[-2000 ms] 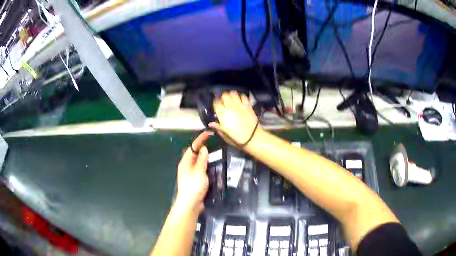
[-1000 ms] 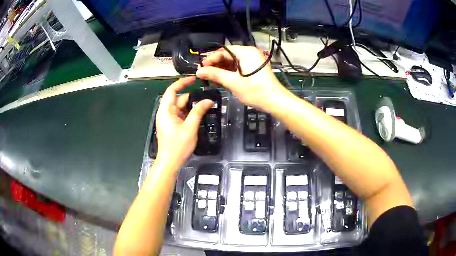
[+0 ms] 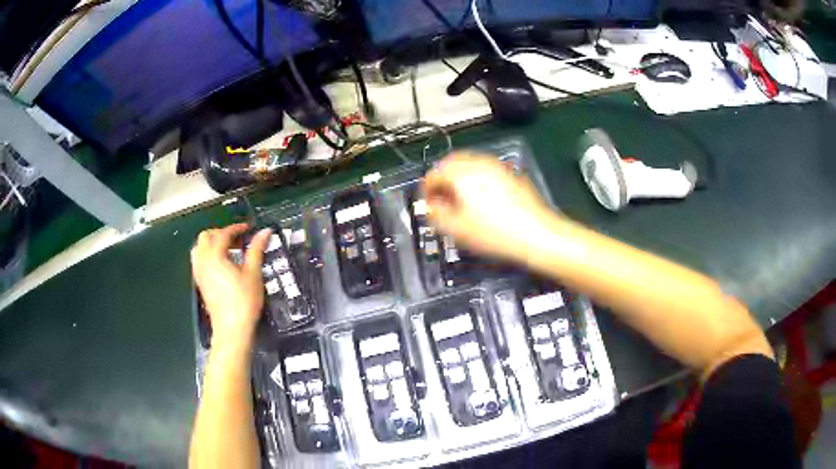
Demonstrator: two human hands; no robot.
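A clear blister tray point(image 3: 550, 427) holds black mobile phones with white labels in two rows. My left hand point(image 3: 226, 279) is at the tray's back left, with thumb and fingers at the upper end of a phone point(image 3: 286, 286). That phone lies at its pocket, slightly tilted. My right hand point(image 3: 481, 203) is blurred, with curled fingers over the upper end of another back-row phone point(image 3: 429, 240). Whether it holds anything cannot be told. A phone point(image 3: 357, 243) lies between the hands.
The white barcode scanner point(image 3: 632, 176) lies on the green mat right of the tray. Behind are monitors point(image 3: 183, 64), cables, a black stand point(image 3: 511, 94), and a mouse point(image 3: 665, 67) on white paper. A grey post point(image 3: 73, 169) stands at left.
My left hand has lowered the phone from the cable area to the tray. My right hand has left the cable and moved right, over the back row. The camera view has turned right.
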